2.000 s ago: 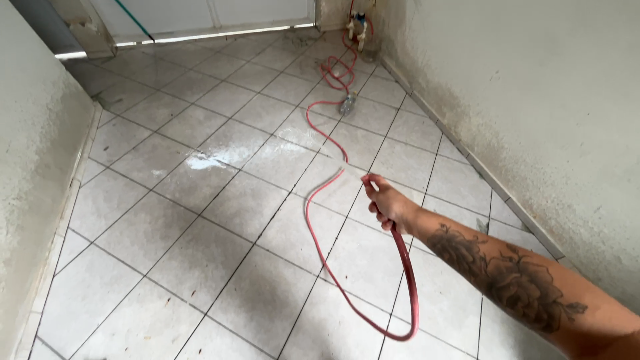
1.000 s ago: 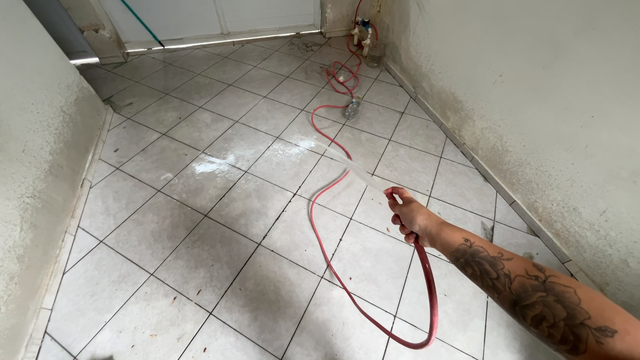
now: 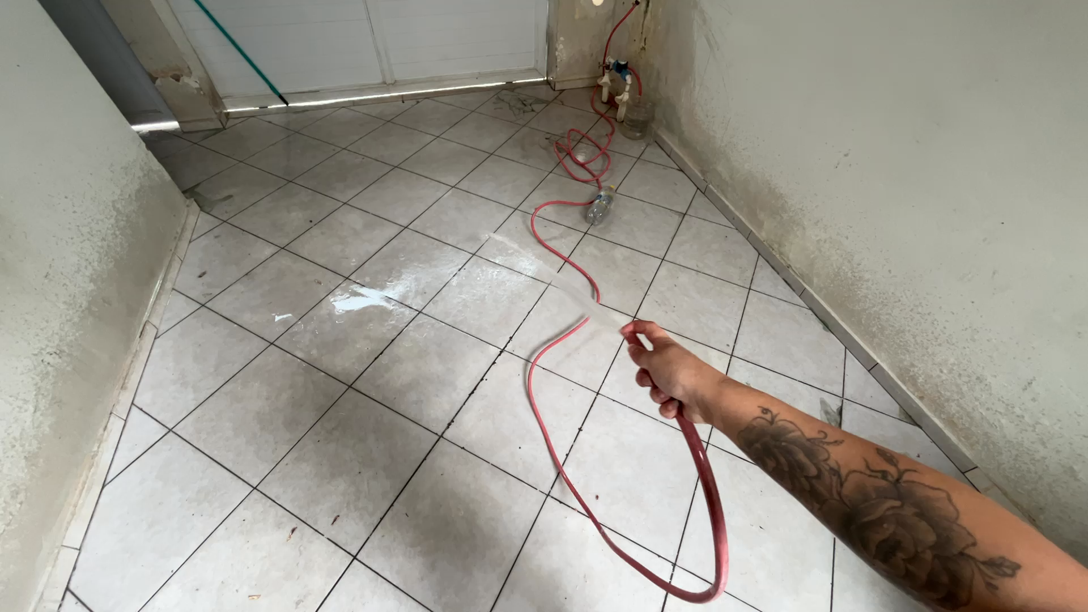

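My right hand [image 3: 667,370] grips a red hose [image 3: 712,510] near its end, with the thumb and forefinger at the tip. A fan of water [image 3: 561,285] sprays from the tip toward the upper left and lands on the tiled floor [image 3: 476,391]. Wet, shiny patches lie at the middle left of the floor. From below my hand the hose loops down, curves back up and passes behind the spray. It then runs to a tangle of coils near the far corner. My left hand is out of view.
A clear plastic bottle [image 3: 600,206] lies beside the hose. Pipe fittings [image 3: 620,85] and a clear container [image 3: 636,119] stand in the far corner. A green pole [image 3: 242,53] leans at the white door [image 3: 442,42]. Stained walls [image 3: 901,212] flank the floor.
The spray, faint two seconds ago, shows as a wider fan and falls farther right on the floor. My right hand keeps its hold on the hose.
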